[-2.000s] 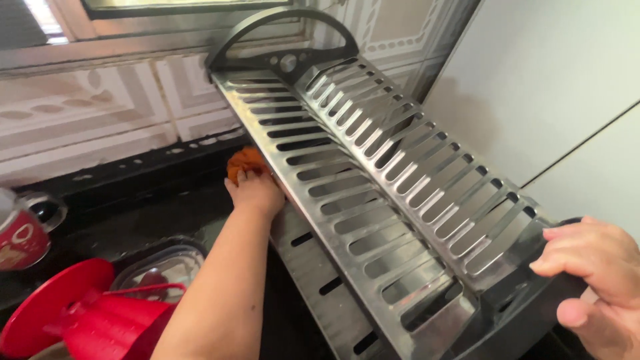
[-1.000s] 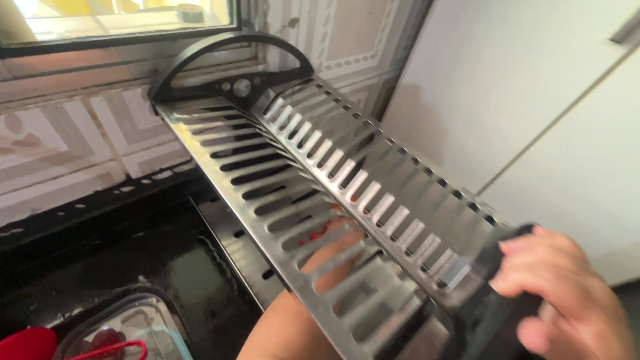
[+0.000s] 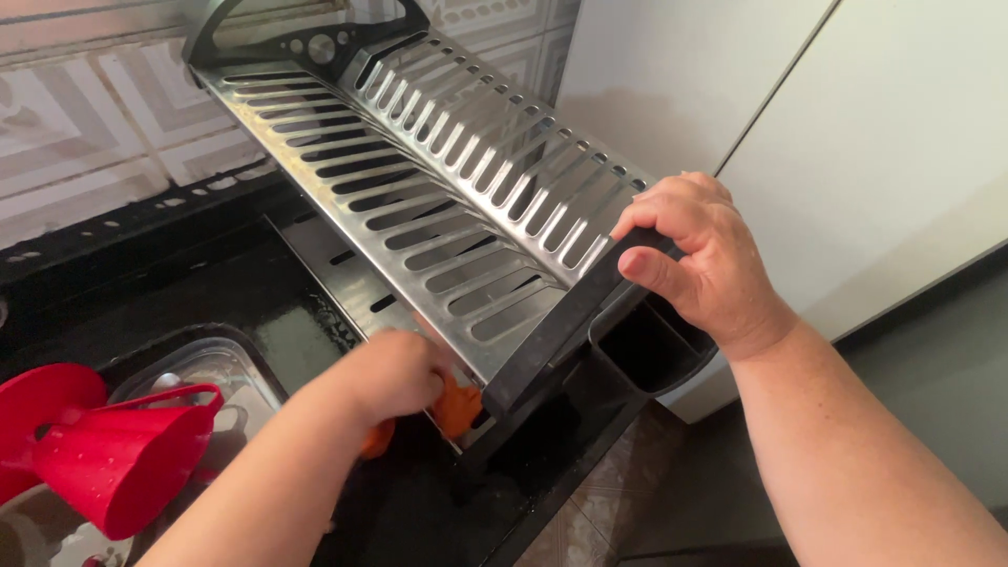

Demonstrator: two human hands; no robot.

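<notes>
A slotted metal dish rack [image 3: 465,197] with black end frames stands tilted over a black countertop [image 3: 260,291]. My right hand [image 3: 693,252] grips the rack's near black end frame. Below the rack's left edge, my left hand [image 3: 402,374] is closed on an orange cloth [image 3: 457,405], pressing it at the near end of the lower slotted metal tier [image 3: 370,291]. Part of the cloth shows beneath my wrist, and the rack hides some of the lower tier. A black utensil holder [image 3: 650,346] hangs beside the near end, under my right hand.
At the lower left, a red plastic coffee filter holder [image 3: 126,457] lies by a clear container [image 3: 228,370] with things in it. A tiled wall [image 3: 87,142] borders the counter at the back. White cabinet doors [image 3: 890,157] stand to the right, and the tiled floor shows below.
My left hand has moved with the orange cloth from the rack's far left side to its near end. My right hand still grips the near end frame.
</notes>
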